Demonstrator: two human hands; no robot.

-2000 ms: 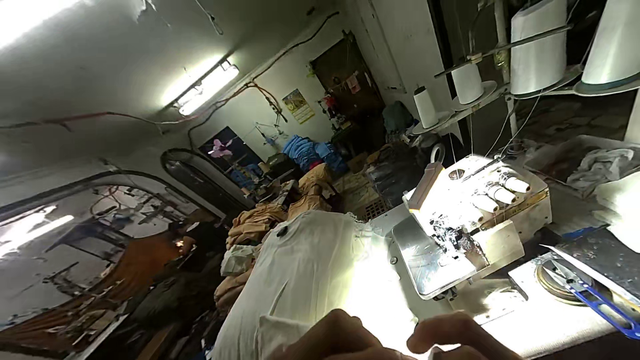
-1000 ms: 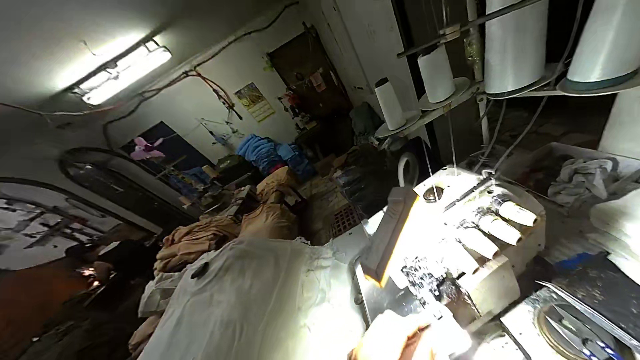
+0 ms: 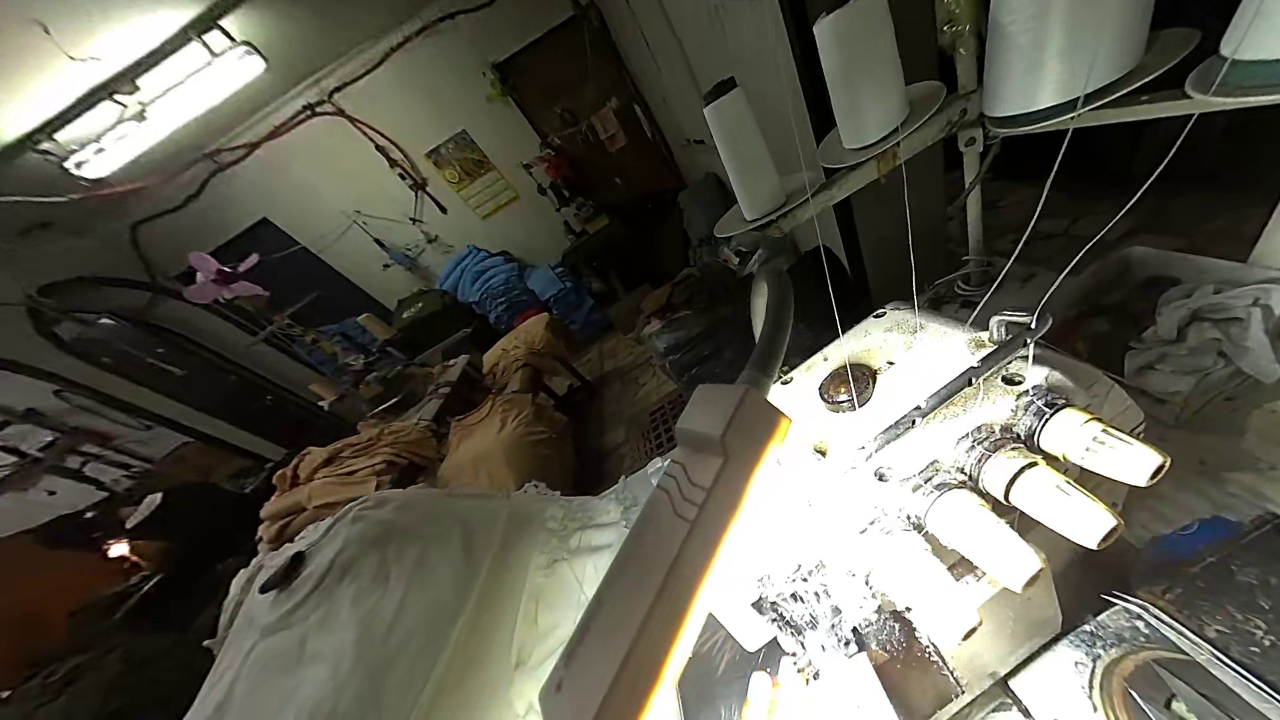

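A serger sewing machine (image 3: 900,420) stands at the right, with several light-coloured tension knobs (image 3: 1065,500) on its front. A lamp (image 3: 670,560) on a dark flexible neck reaches across its left side and lights it strongly. White fabric (image 3: 400,590) lies left of the lamp. At the bottom edge, below the needle area, is a glaring, finger-like shape, perhaps a fingertip of my right hand (image 3: 760,692); what it touches cannot be made out. My left hand is not seen. Threads run from white cones (image 3: 865,75) above down to the machine.
A rail with cone plates (image 3: 880,160) crosses the upper right. Scissors (image 3: 1165,690) lie at the lower right corner, near a dark panel (image 3: 1215,580). A bin (image 3: 1130,275) with pale cloth stands behind the machine. Brown cloth bundles (image 3: 510,440) and blue ones (image 3: 510,290) lie farther back.
Both hands showed at the bottom two seconds ago; one brightly lit hand showed a second ago, and now at most a fingertip remains. The view has moved closer to the machine and lamp.
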